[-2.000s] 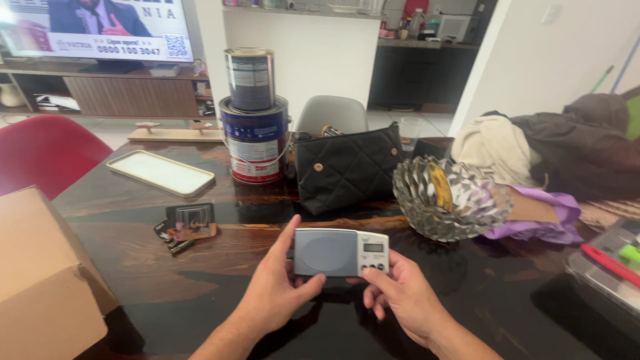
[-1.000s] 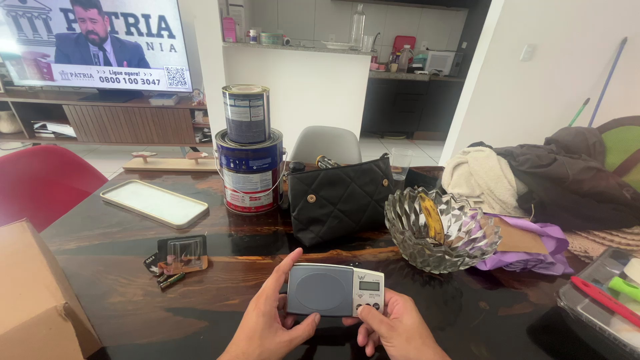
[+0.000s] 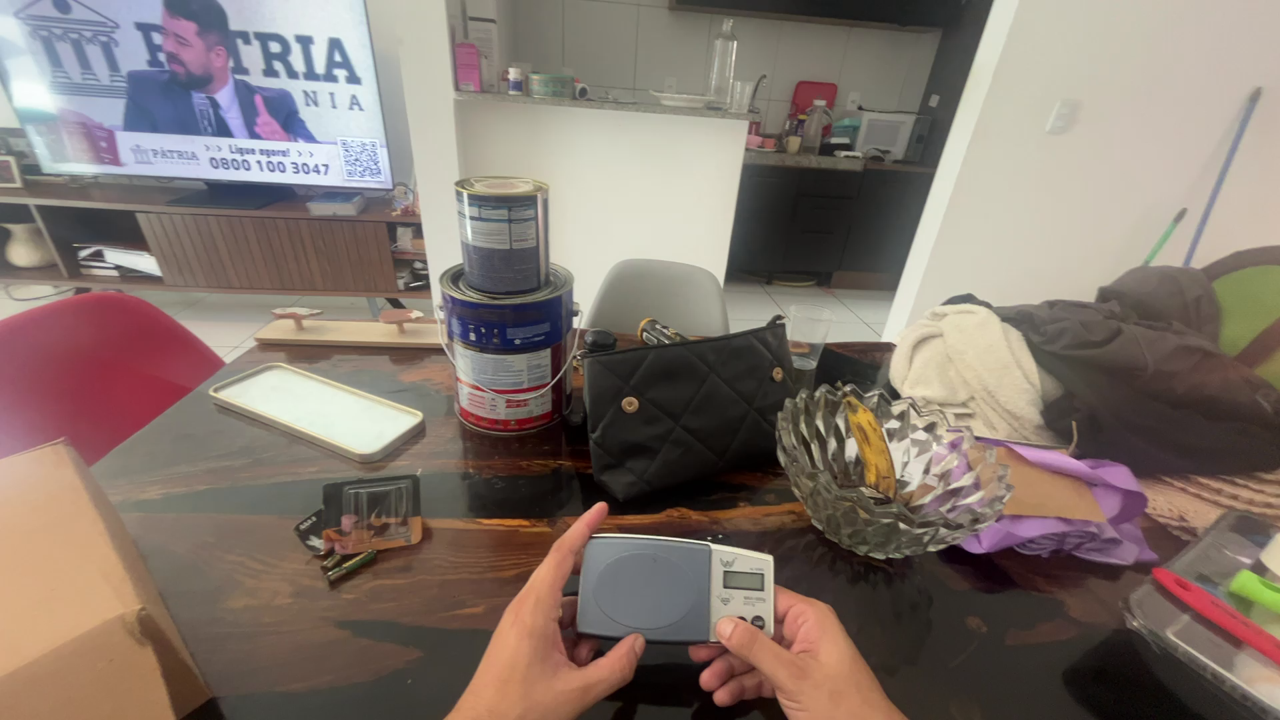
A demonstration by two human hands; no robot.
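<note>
A small digital pocket scale (image 3: 650,590) with a grey round-marked platform and a little display is held just above the dark wooden table. My left hand (image 3: 555,625) grips its left end, index finger along the side and thumb at the lower edge. My right hand (image 3: 790,660) holds the right end, its thumb on the buttons below the display. Beyond the scale stands a black quilted bag (image 3: 690,410). To the left lie an opened blister pack (image 3: 372,510) and small batteries (image 3: 350,567).
Two stacked paint cans (image 3: 508,350) and a cream-rimmed tray (image 3: 318,410) stand behind. A cardboard box (image 3: 90,590) is at left. At right are a glass bowl (image 3: 890,480) with a banana, purple cloth (image 3: 1070,530), piled clothes (image 3: 1150,370) and a plastic container (image 3: 1200,640) with red and green handles.
Both hands keep hold of the scale, and the right thumb stays around its buttons. The view has shifted slightly.
</note>
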